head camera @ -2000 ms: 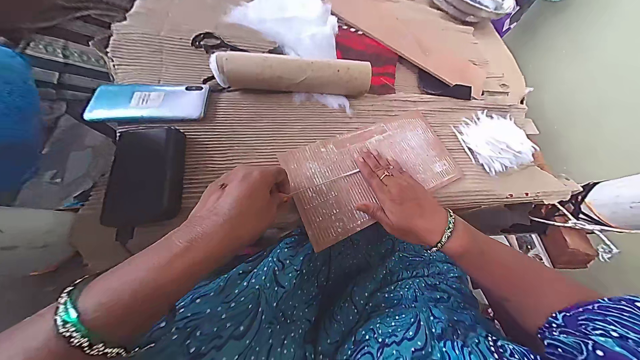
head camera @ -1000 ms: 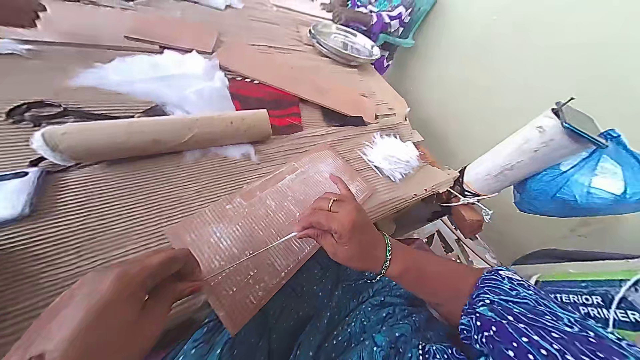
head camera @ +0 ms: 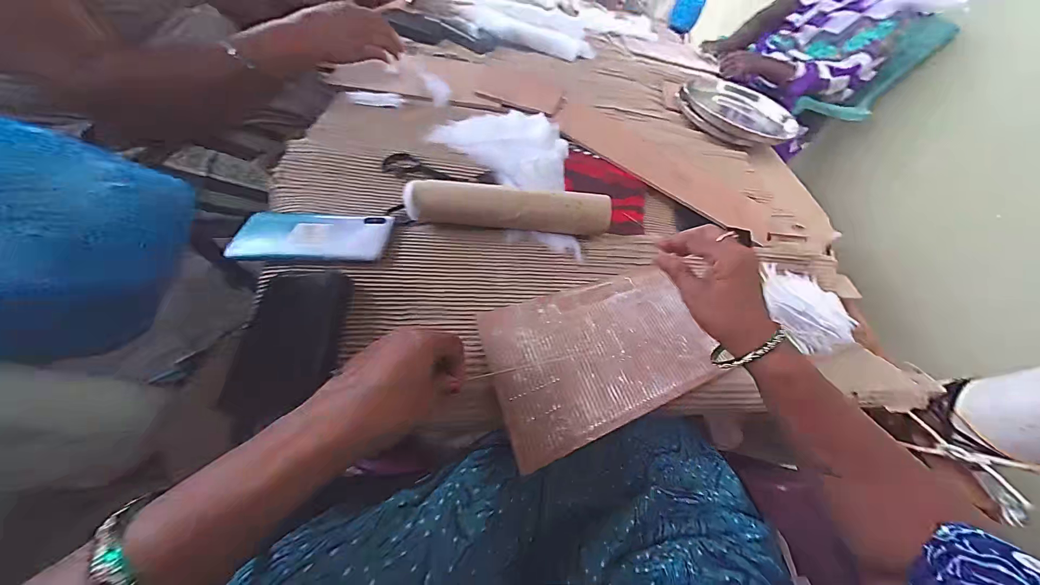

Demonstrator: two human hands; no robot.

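Note:
A ribbed brown board [head camera: 601, 357] lies tilted over the table's near edge and my lap. At its left side, my left hand [head camera: 414, 370] is closed on the end of a thin pale strand [head camera: 520, 370], which reaches over the board. My right hand [head camera: 715, 280] is over the board's upper right corner, with thumb and fingertips close together; whether they hold anything is unclear. Just right of that hand sits a pile of thin white cotton wicks [head camera: 804, 309]. Beyond the board lie a brown-wrapped roll [head camera: 512, 207] and loose white cotton [head camera: 512, 146].
Corrugated cardboard [head camera: 406, 301] covers the table. A phone [head camera: 313, 236] and a black case [head camera: 292, 341] lie at the left. Steel plates [head camera: 739, 110] stand at the back right. A co-worker's hand [head camera: 341, 36] holds cotton at the back left; another person sits at the back right.
My right hand has moved from the middle of the board to its upper right corner. The strand ran between both hands one second ago. The view has swung back left.

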